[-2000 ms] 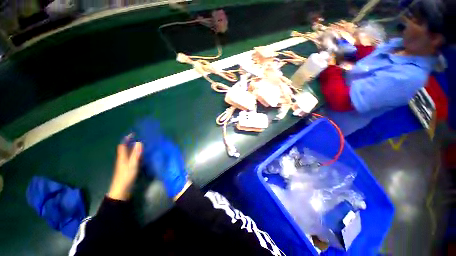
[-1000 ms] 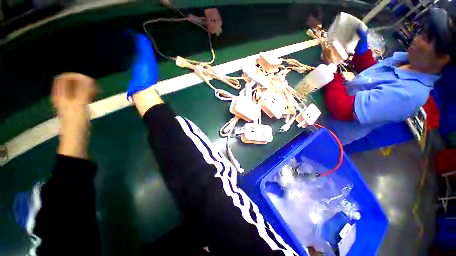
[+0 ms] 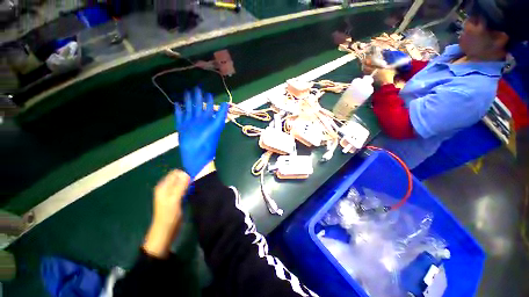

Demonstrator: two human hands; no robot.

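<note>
My right hand (image 3: pixel 199 132) wears a blue glove, its fingers spread and its back up, over the green bench near the white edge strip. My bare left hand (image 3: pixel 169 197) is closed on the cuff of the blue glove at the right wrist. A blue cloth (image 3: pixel 71 278) lies crumpled on the bench at the lower left. Several beige-pink power strips (image 3: pixel 293 166) with looped cords lie in a heap to the right of my hands. One more power strip (image 3: pixel 224 62) lies apart on the conveyor belt, its cord trailing toward the heap.
A squeeze bottle (image 3: pixel 355 96) stands tilted in view behind the heap. A blue bin (image 3: pixel 477 268) with clear bags and a red loop is at the lower right. A person in a blue shirt (image 3: pixel 455 96) works at the bench on the right. The white edge strip (image 3: pixel 104 175) crosses the bench.
My hands were apart a second ago; the left has moved right and taken hold of the right glove's cuff. The gloved hand has moved right and down. The other person's hands have lowered.
</note>
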